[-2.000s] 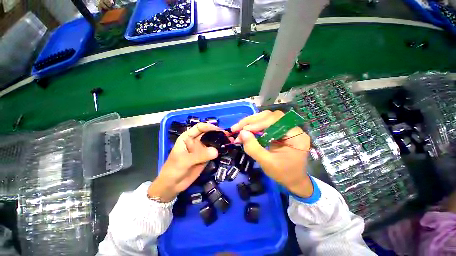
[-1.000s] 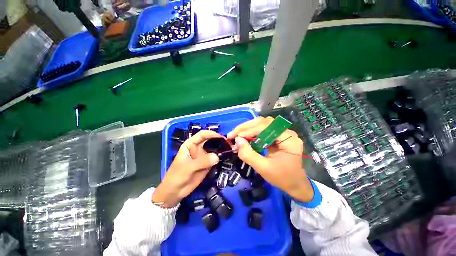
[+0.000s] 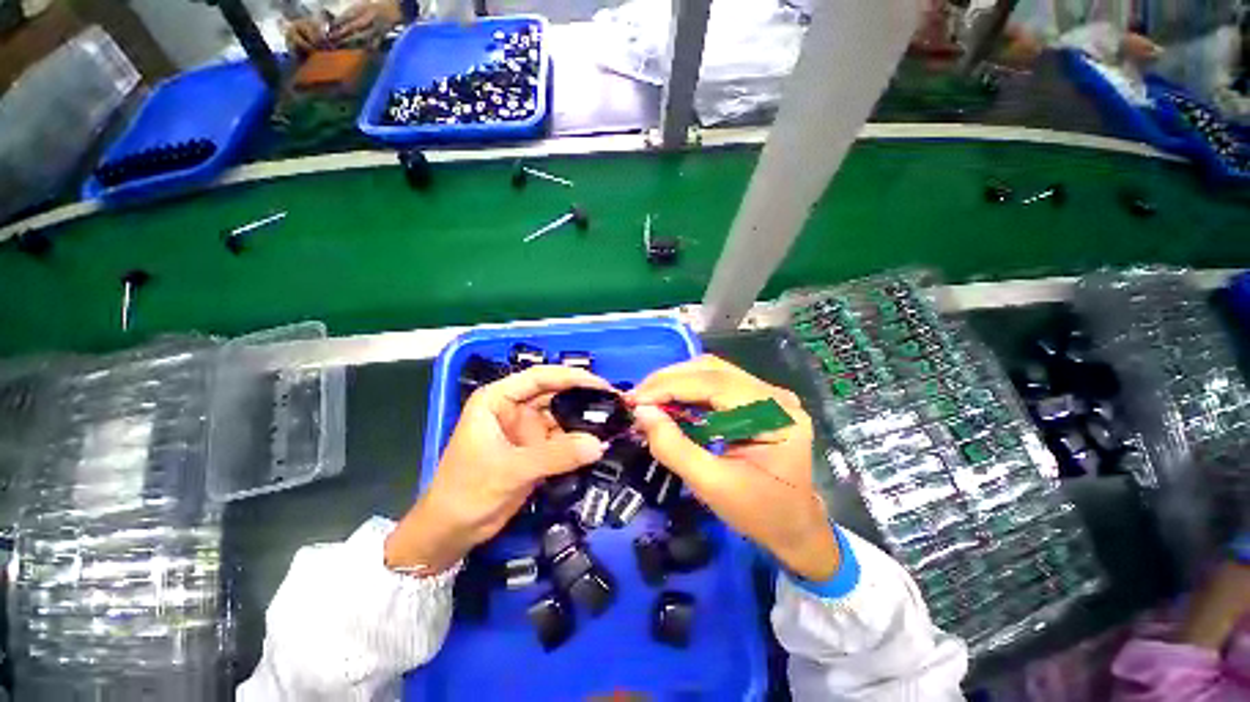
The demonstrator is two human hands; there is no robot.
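My left hand point(image 3: 496, 450) grips a black housing point(image 3: 587, 410) between thumb and fingers, its opening turned up with a whitish patch inside. My right hand point(image 3: 747, 483) pinches thin red and dark lead wires point(image 3: 672, 412) at the housing's right edge. A green circuit board point(image 3: 740, 421) on the wires lies across the right fingers, nearly level. Whether the wire ends are inside the housing is hidden by the fingertips. Both hands are above the blue parts tray point(image 3: 576, 672), which holds many loose black housings point(image 3: 581, 582).
Stacked clear blister trays point(image 3: 124, 535) and a clear plastic box point(image 3: 281, 425) stand left. A blister tray of circuit boards point(image 3: 946, 466) and black parts point(image 3: 1076, 412) lie right. Beyond are the green conveyor point(image 3: 411, 261) with shafted parts and a grey post point(image 3: 809, 165). A pink sleeve point(image 3: 1179, 672) shows lower right.
The circuit board has tipped down from slanting upward to nearly level. The housing now shows more of its opening. Parts on the belt have moved left.
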